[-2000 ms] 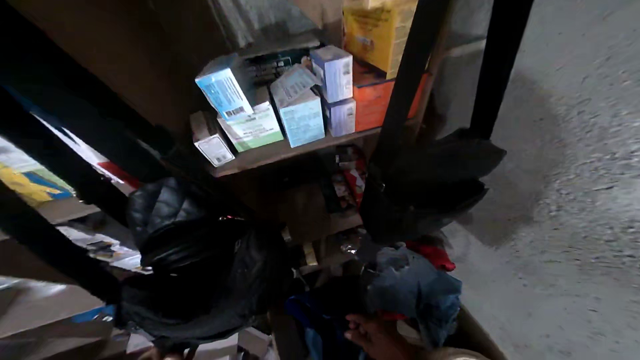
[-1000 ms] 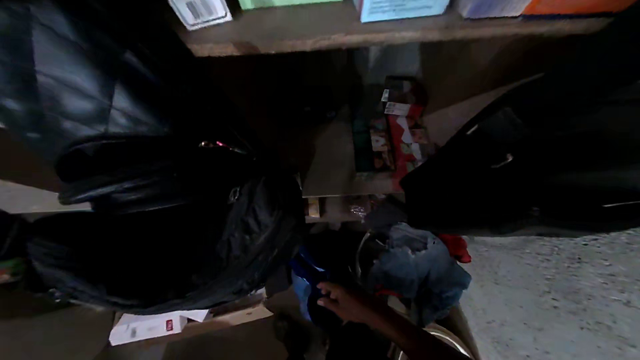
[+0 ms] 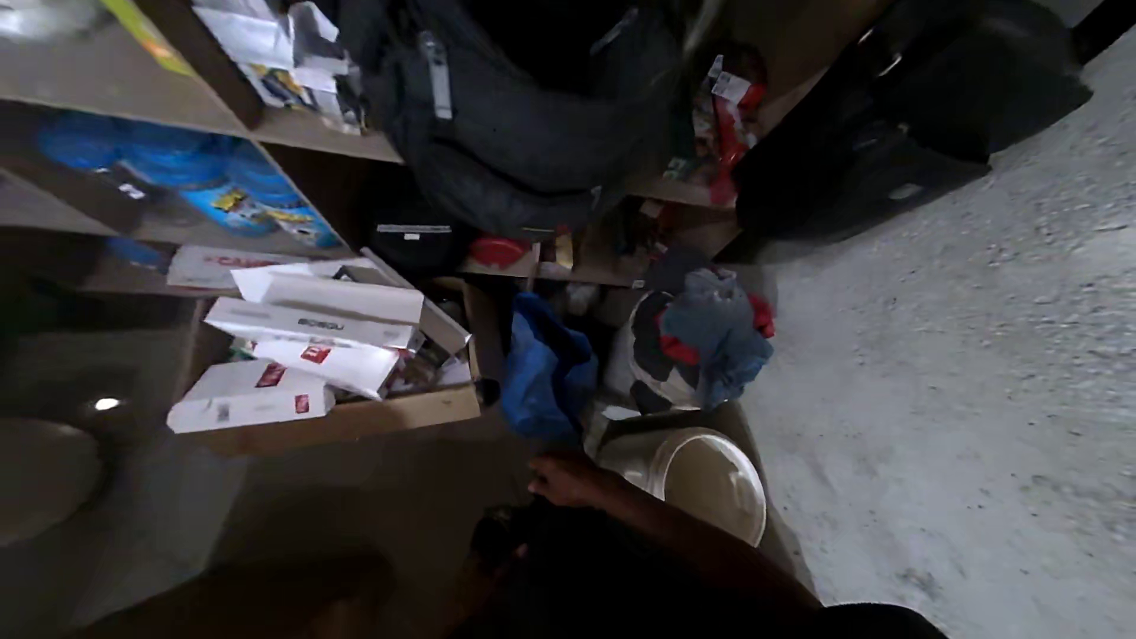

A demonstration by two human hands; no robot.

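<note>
My right hand (image 3: 568,479), low in the middle of the head view, has its fingers curled just below a blue bag (image 3: 543,368); I cannot tell if it grips anything. Dark material lies under it. Something dim and skin-toned near the bottom edge may be my left hand, but shadow hides its shape. Right of the blue bag stands a light sack (image 3: 626,355) with grey-blue cloth (image 3: 719,333) and red cloth on top. A white plastic bucket (image 3: 661,466) lies tilted beside my right forearm.
A cardboard box (image 3: 417,410) of white cartons (image 3: 337,319) sits at left. Shelves behind hold blue-wrapped bottles (image 3: 186,164) and packets. A dark backpack (image 3: 532,133) hangs in front of the shelves, a black bag (image 3: 852,151) farther right. A rough concrete wall (image 3: 941,355) runs along the right.
The view has tilted down and shifted, bringing the box of cartons and the bucket into fuller view. My right hand, at the blue bag a second ago, now shows below it.
</note>
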